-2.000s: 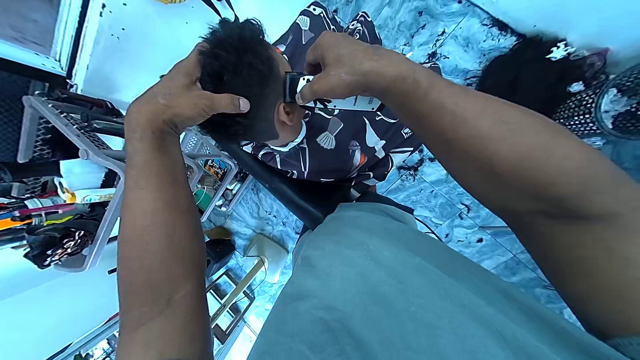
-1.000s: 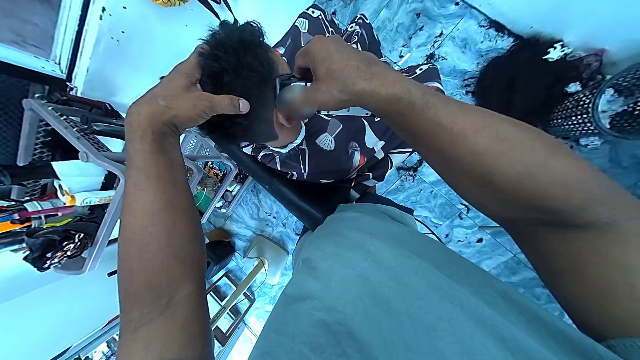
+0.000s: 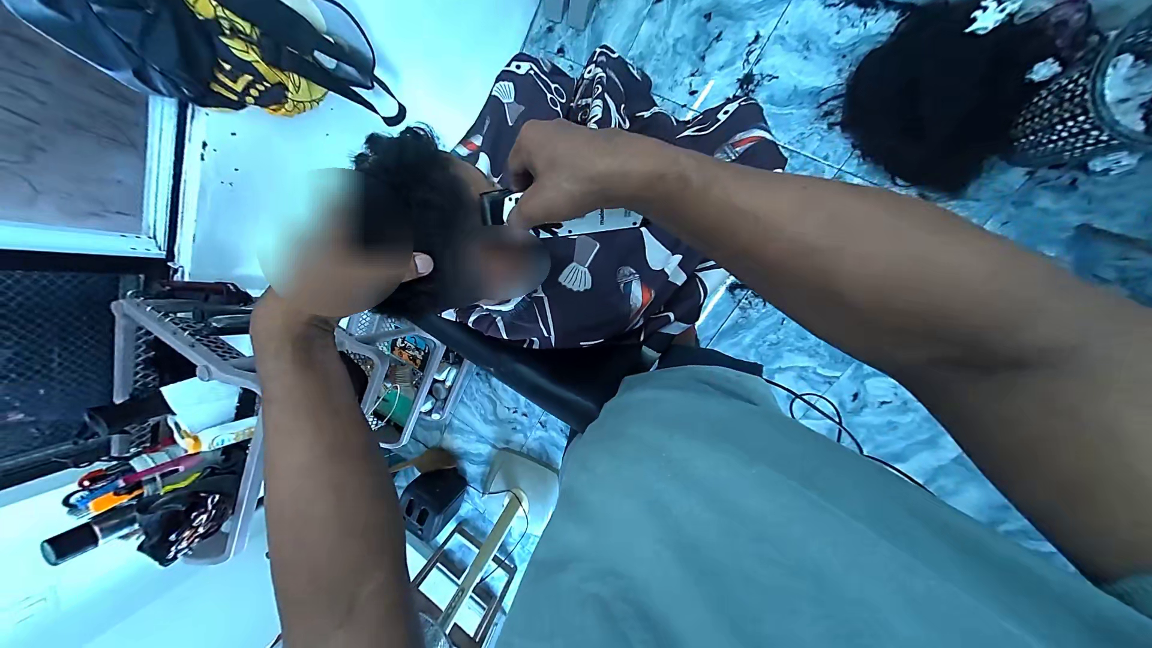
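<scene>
A seated person's head with dark hair [image 3: 409, 193] is in front of me, above a dark barber's cape [image 3: 589, 288] printed with scissors and brushes. My left hand [image 3: 337, 256] rests on the hair, its thumb tip showing and its fingers blurred; it holds no tool that I can see. My right hand [image 3: 562, 175] grips a hair clipper [image 3: 495, 206], whose dark head is at the side of the person's head, near the blurred ear. Most of the clipper's body is hidden by my fingers.
A grey plastic rack [image 3: 247, 504] with combs and bottles stands left. The chair's black backrest [image 3: 513, 364] lies between me and the person. A black cable [image 3: 832, 423] hangs at right. Cut hair [image 3: 927, 99] lies near a basket [image 3: 1062, 126]. A bag [image 3: 261, 54] is at top left.
The view has shifted, showing more of the bag at top left. My right hand stays at the side of the head with the clipper, and my left hand stays on the hair.
</scene>
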